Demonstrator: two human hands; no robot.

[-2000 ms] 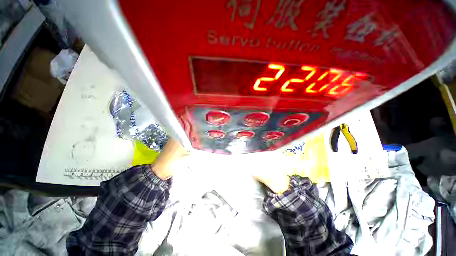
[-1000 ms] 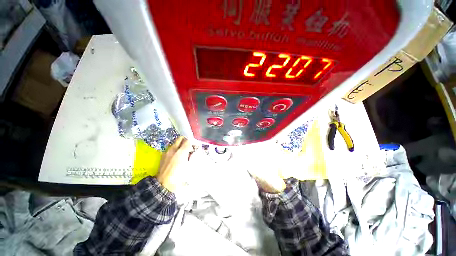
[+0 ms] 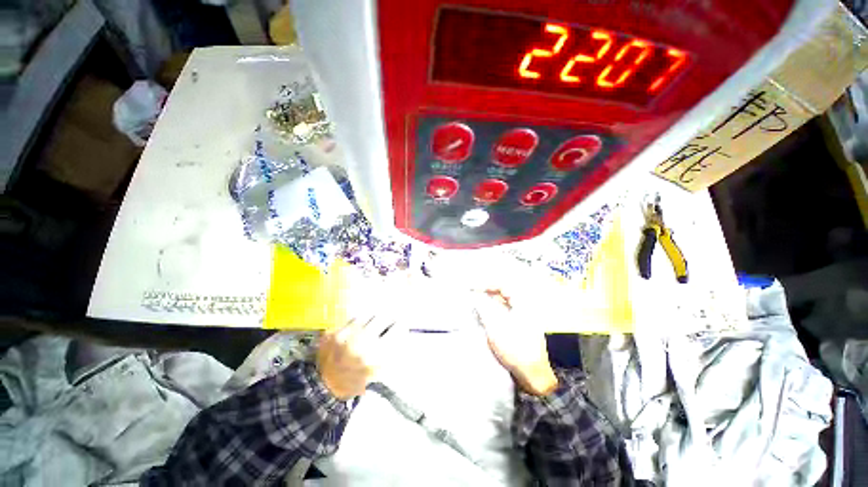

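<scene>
The button machine (image 3: 495, 181) fills the top middle, with a red panel and a lit counter reading 2207. A pale garment (image 3: 443, 399) lies below it across the lap and the table's front edge, washed out under the lamp. My left hand (image 3: 350, 354) is on the garment's left part at the table edge, fingers partly lost in glare. My right hand (image 3: 517, 344) is on the cloth to the right, just below the machine head, its fingertips blurred by the light. The cloth between both hands is too bright to show detail.
A bag of button parts (image 3: 309, 202) and a second bag of fittings (image 3: 297, 114) lie left of the machine. Loose blue-silver parts (image 3: 582, 243) and yellow-black pliers (image 3: 660, 249) lie right. A marked carton (image 3: 761, 119) stands behind right. Garments are heaped left (image 3: 114, 409) and right (image 3: 738, 390).
My left hand has come back from beside the machine toward the table's front edge, with cloth. The counter went from 2206 to 2207. The view has shifted, showing more of the bags and carton.
</scene>
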